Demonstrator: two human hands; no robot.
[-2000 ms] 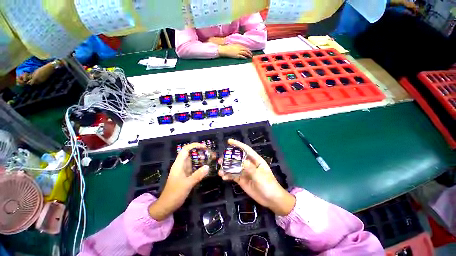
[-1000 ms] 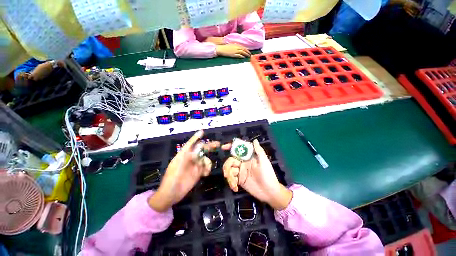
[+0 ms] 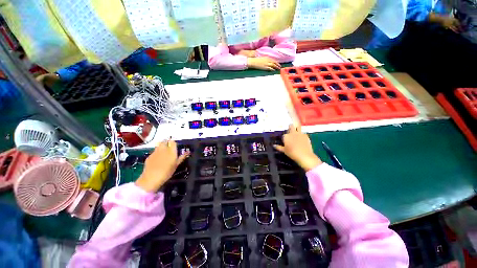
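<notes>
The black foam tray [image 3: 219, 184] lies directly in front of me, its square pockets holding smartwatches. Several watches in its far row have lit screens, such as one smartwatch [image 3: 231, 150] near the middle; most others are dark with shiny edges. My left hand [image 3: 162, 164] is on the tray's far left corner, fingers over the rim. My right hand [image 3: 297, 148] is on the far right corner, fingers over the rim. Both hands seem to grip the tray; the undersides of the fingers are hidden. No watch shows in either hand.
Two rows of lit units [image 3: 224, 105] sit on the white board [image 3: 272, 97] beyond the tray. A red tray [image 3: 361, 111] of watches is far right. A pen [image 3: 331, 156] lies right. Cables [image 3: 148, 93] and a pink fan [image 3: 47, 187] are left. A person's hands [image 3: 264, 63] rest opposite.
The watches held in both hands are out of them. My hands have moved apart to the tray's far corners. The view has shifted, showing more of the left side and the hanging sheets.
</notes>
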